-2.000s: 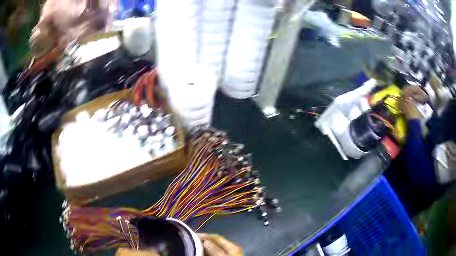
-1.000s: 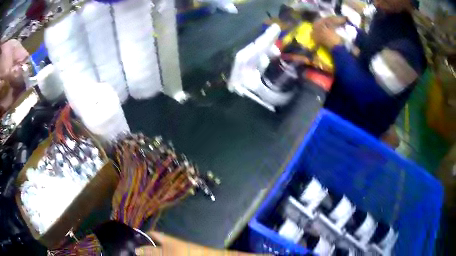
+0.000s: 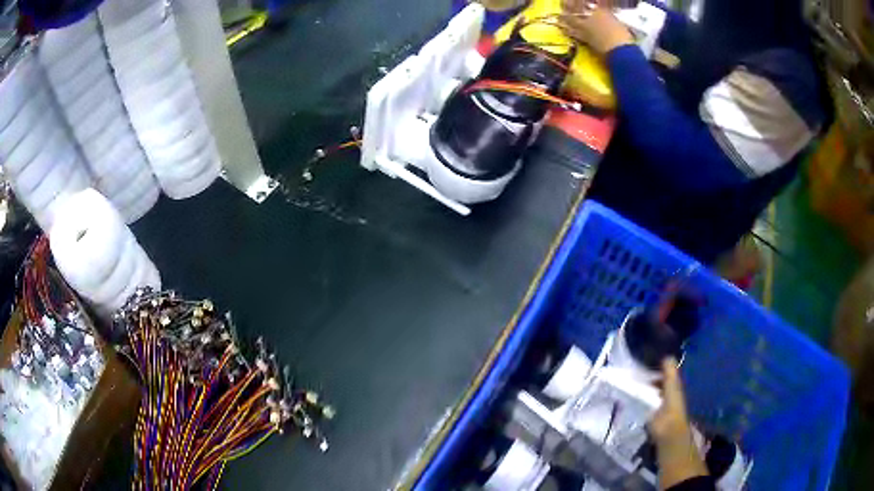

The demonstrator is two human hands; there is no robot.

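Note:
My right hand (image 3: 675, 433) reaches from the bottom edge into the blue plastic crate (image 3: 767, 350). Its fingers are on a part-built unit (image 3: 611, 405), with white parts and a blurred black round body, among other units. The grip is partly hidden. My left hand is out of the picture. The fanned wire leads (image 3: 196, 412) lie on the dark green bench mat (image 3: 374, 316) at the lower left, their small connectors towards the stacked covers.
Stacked white covers (image 3: 158, 105) stand upper left beside a pale metal post (image 3: 222, 96). A cardboard tray box (image 3: 91, 422) holds small white parts at the left edge. A black and white unit (image 3: 484, 125) lies at the bench's far side, by a neighbouring worker's blue sleeve (image 3: 661, 115).
The view has swung right, bringing more of the crate in. The dark shell held at the bottom edge is gone from there, and my right hand is now inside the crate.

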